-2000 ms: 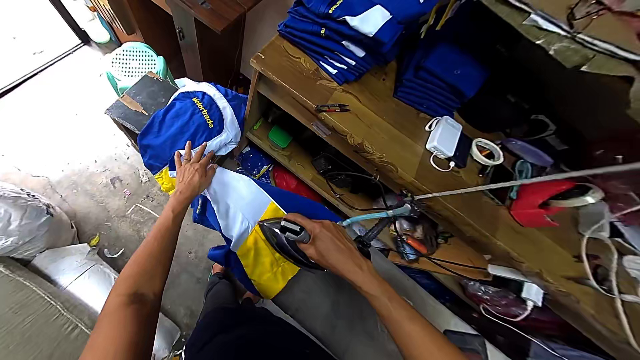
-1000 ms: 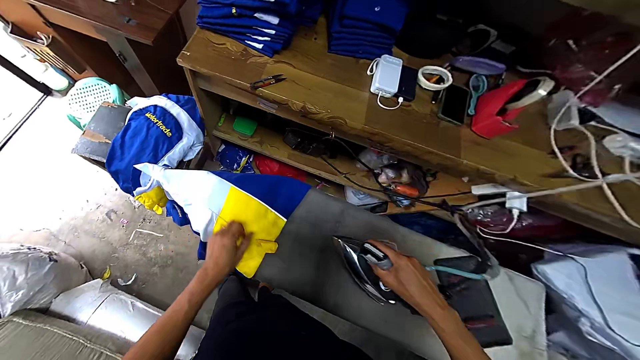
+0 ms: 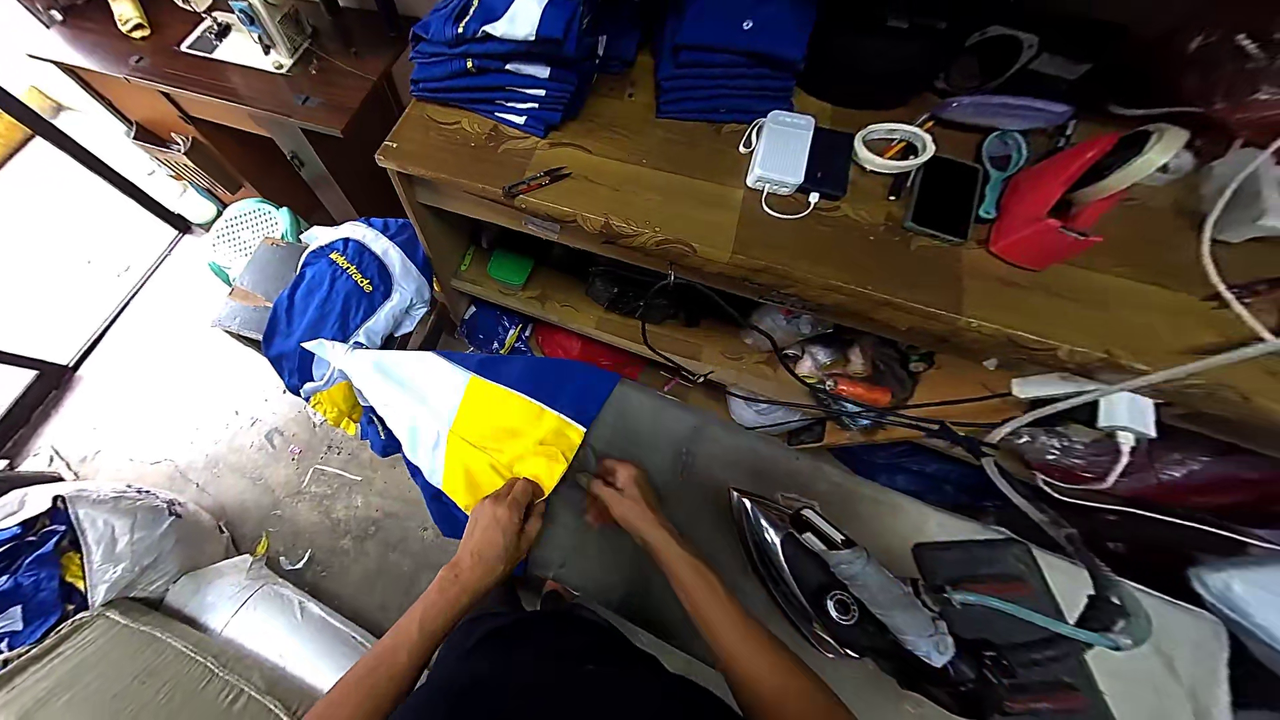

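A blue, white and yellow garment (image 3: 505, 430) lies over the far left end of the grey ironing board (image 3: 670, 450). My left hand (image 3: 505, 525) pinches the garment's yellow lower edge. Just right of that edge is my right hand (image 3: 620, 495), blurred, its fingers bent close to the cloth; whether it holds anything cannot be told. The electric iron (image 3: 850, 580), its handle wrapped in grey material, rests on the right part of the board, apart from both hands. A dark pad (image 3: 1000, 600) lies beside it.
Beyond the board runs a wooden shelf unit (image 3: 640, 200) with folded blue garments (image 3: 735, 50), a white power bank (image 3: 780, 150), a phone (image 3: 943, 198) and a red tape dispenser (image 3: 1050, 200). Cables hang near the iron. More clothing (image 3: 345, 285) is heaped at left, sacks (image 3: 150, 540) on the floor.
My right hand has let go of the iron and moved left to near the garment's edge. The iron, earlier on the yellow cloth, now rests on the board. My left hand has moved from the white part to the yellow edge.
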